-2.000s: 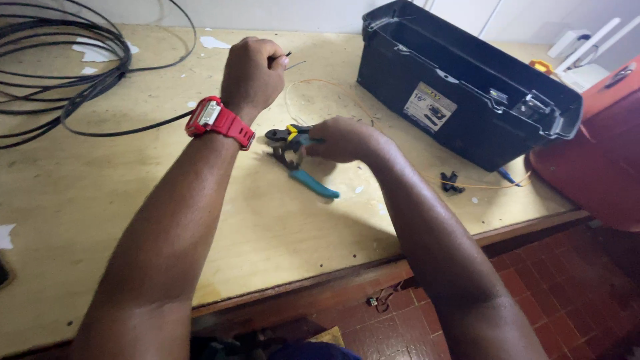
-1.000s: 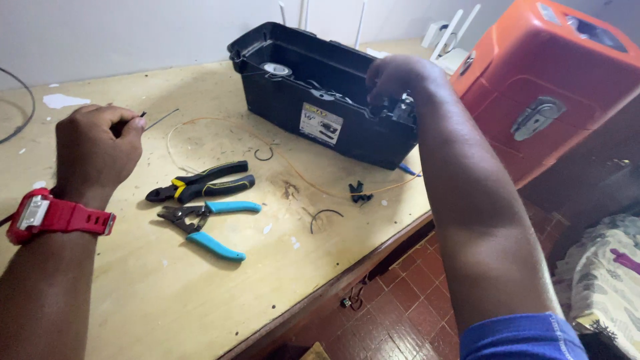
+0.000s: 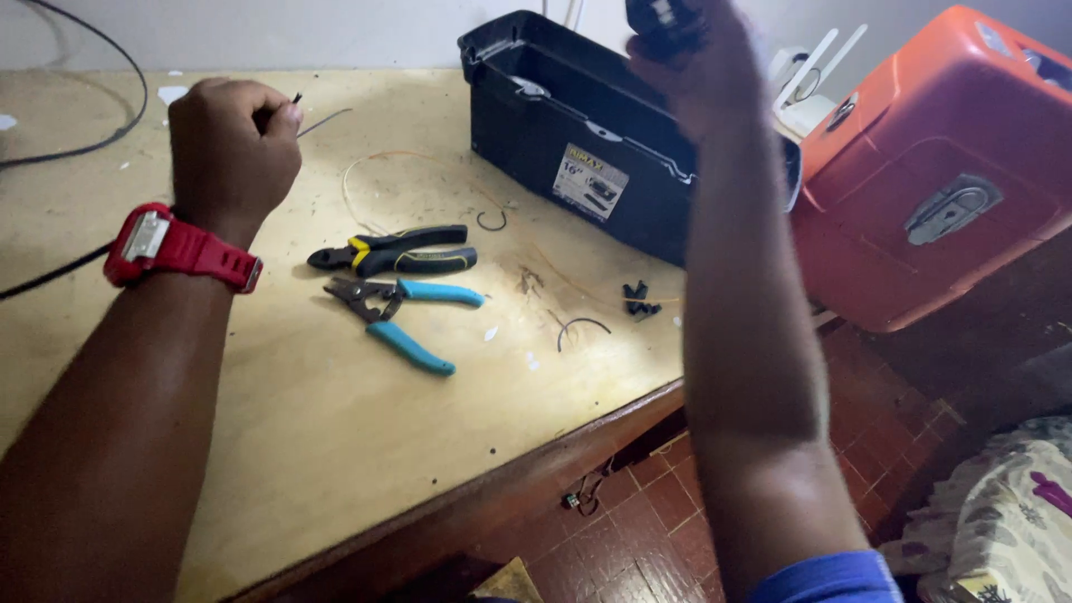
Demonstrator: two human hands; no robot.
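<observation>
My left hand (image 3: 234,151), with a red watch on its wrist, pinches the end of a black cable (image 3: 63,270) at the left; a thin dark strand juts from it. Raised over the toolbox at the top edge, my blurred right hand (image 3: 712,75) holds a dark object (image 3: 666,23), partly cut off. Between my arms lie black-and-yellow diagonal cutters (image 3: 394,251) and, just below them, fiber strippers with blue handles (image 3: 410,322), their handles spread. A thin orange fiber (image 3: 548,260) curves across the wooden table (image 3: 335,469).
An open black plastic toolbox (image 3: 536,134) stands at the back. Right of it are an orange case (image 3: 921,176) with metal latches and a white device with antennas (image 3: 808,105). Small black pieces (image 3: 641,300) and cable scraps (image 3: 584,325) lie near the table's front edge.
My right hand was by the pliers, then inside the toolbox; now it is above it with a dark object. The cutters and strippers now lie uncovered. The view has swung right.
</observation>
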